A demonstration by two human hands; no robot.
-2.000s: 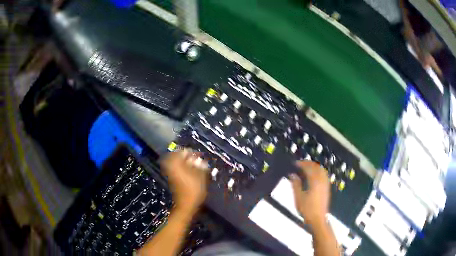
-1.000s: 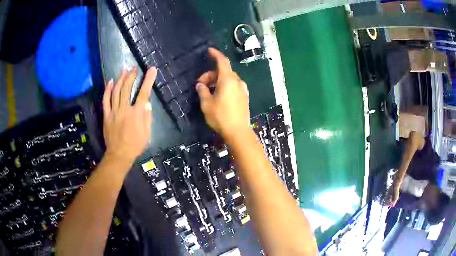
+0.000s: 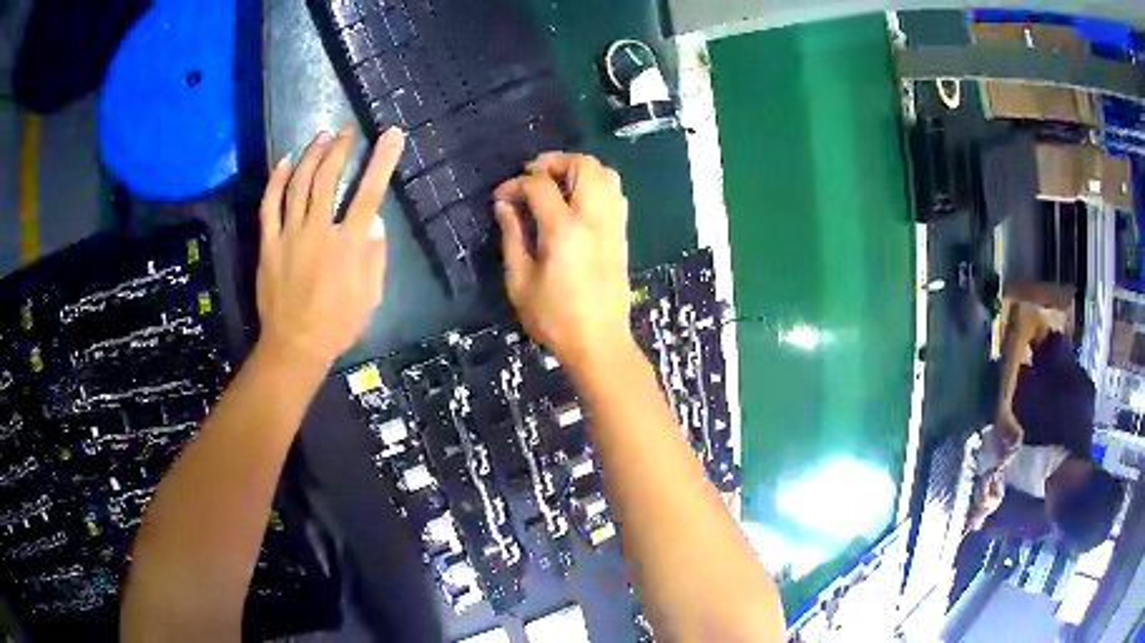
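The black die-cut pad sheet (image 3: 440, 94) lies on the bench with a grid of rectangles. My left hand (image 3: 324, 258) is flat with fingers spread, its index fingertip on the sheet's left edge. My right hand (image 3: 565, 245) is over the sheet's near right part, fingers curled with thumb and index close together; whether a pad is between them is hidden. Circuit board assemblies (image 3: 502, 440) lie in rows just below my hands, partly covered by my right forearm.
A black parts tray (image 3: 113, 377) is at lower left, a blue round stool (image 3: 170, 107) at upper left. A round silver-white item (image 3: 640, 88) stands right of the sheet. A green conveyor belt (image 3: 816, 226) runs beyond. A person (image 3: 1055, 402) works across it. White panel ends (image 3: 556, 628) show at the bottom.
Since one second ago my right index finger has drawn back from its extended reach and curled in. My left hand remains at the sheet's edge. The view has shifted slightly.
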